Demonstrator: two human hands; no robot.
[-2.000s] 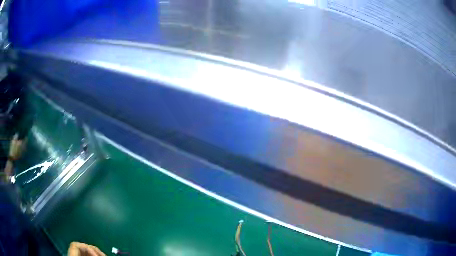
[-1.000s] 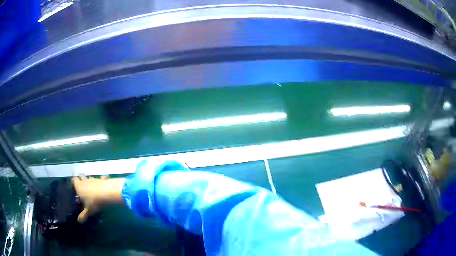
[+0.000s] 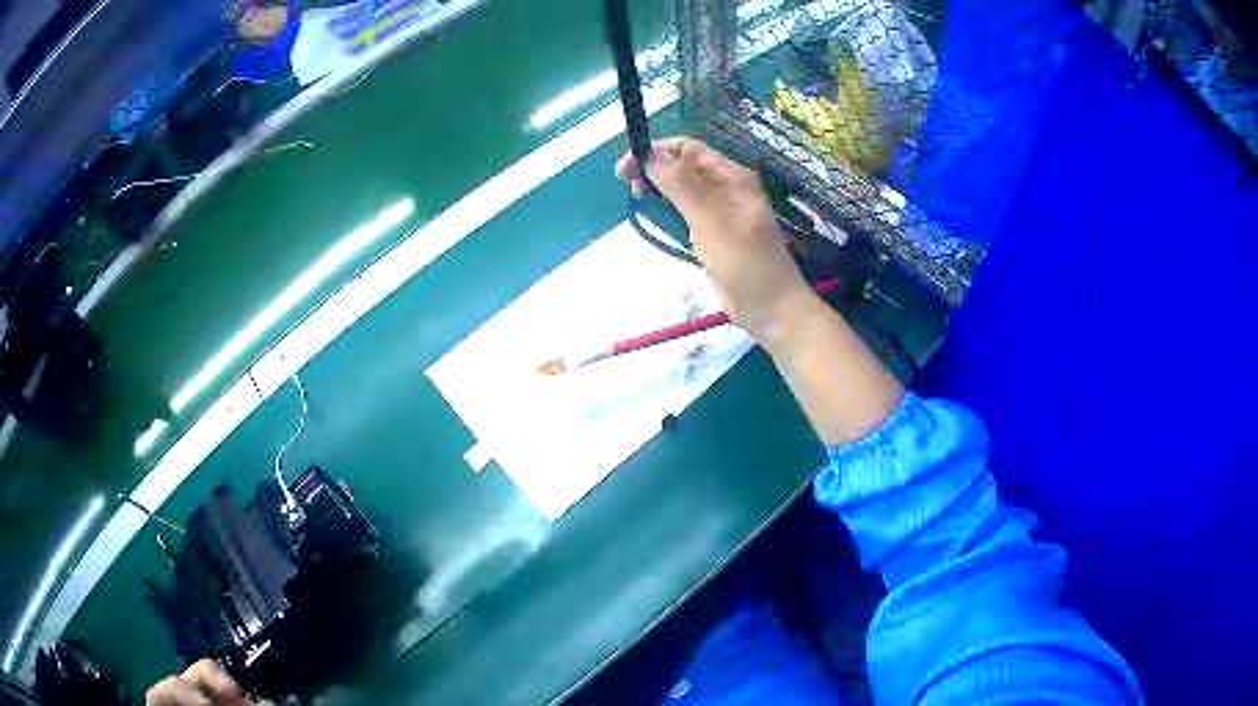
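The black unit (image 3: pixel 262 566) lies on the green bench at lower left, with a white lead (image 3: pixel 297 428) rising from it. My left hand (image 3: pixel 200 686) is at the unit's near edge, fingers curled against it, mostly cut off by the bottom of the picture. My right hand (image 3: pixel 711 214) is raised above the far right corner of the white paper and is closed around a dark upright rod or cord (image 3: pixel 625 76). The cord's upper end leaves the picture. A paintbrush with a red handle (image 3: pixel 669 333) lies on the white paper (image 3: pixel 531 435).
A wire-mesh basket (image 3: pixel 883 193) with yellow items stands at upper right. A pale rail (image 3: pixel 331 304) crosses the green bench (image 3: pixel 455 607). Beyond it are other dark units (image 3: pixel 42 359) at the left edge, and a person's hand (image 3: pixel 262 19) shows at the top. A black cable loop is by the paper.
The view has swung to the right. My right hand has left the dark unit at the left and now grips the dark rod or cord. My left hand has come into view.
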